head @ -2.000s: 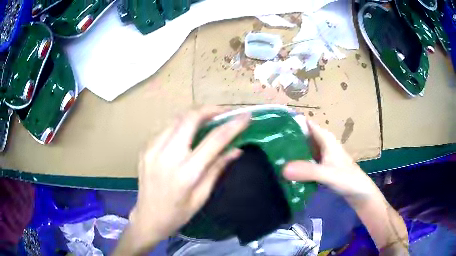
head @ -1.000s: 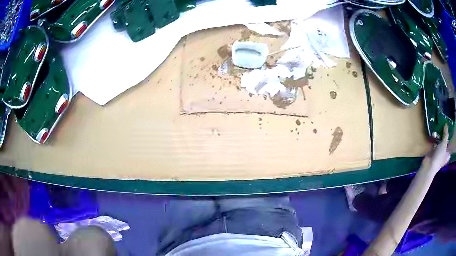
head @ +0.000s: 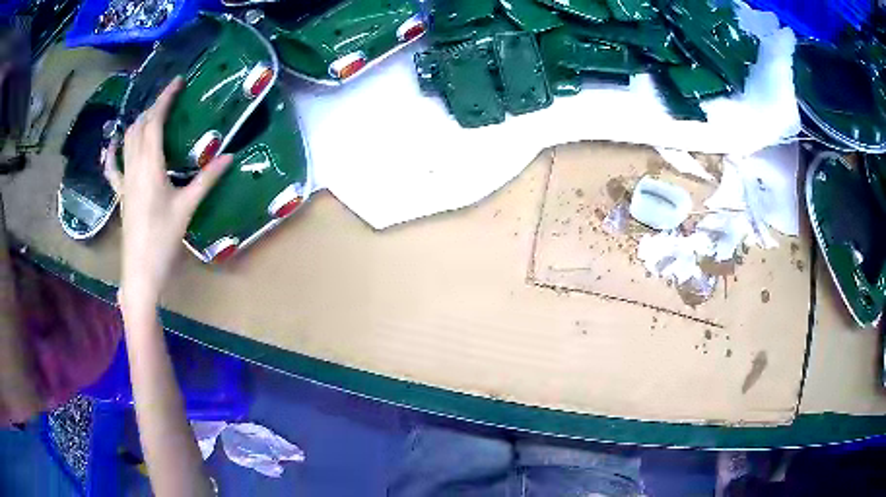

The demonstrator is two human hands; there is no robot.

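Note:
My left hand (head: 155,199) is at the far left with its thumb and fingers on the edges of a glossy green car body shell (head: 209,92). The shell has two red-and-white tail lights and lies tilted over another green shell (head: 257,184) on the bench. The fingertips on its far-left side are partly hidden. My right hand is not in view.
More green shells stand at the left (head: 92,155) and right (head: 850,233). Green panels (head: 495,78) are piled on a white sheet (head: 408,175). A whitish dish (head: 661,202) and crumpled tissue (head: 675,254) sit on stained cardboard (head: 437,301). A blue bin (head: 131,29) is at the far left.
The view has turned left. My left hand has come onto a left-side shell. My right hand, earlier at a right-side shell, has left the picture. The shell held two seconds ago is out of my hands.

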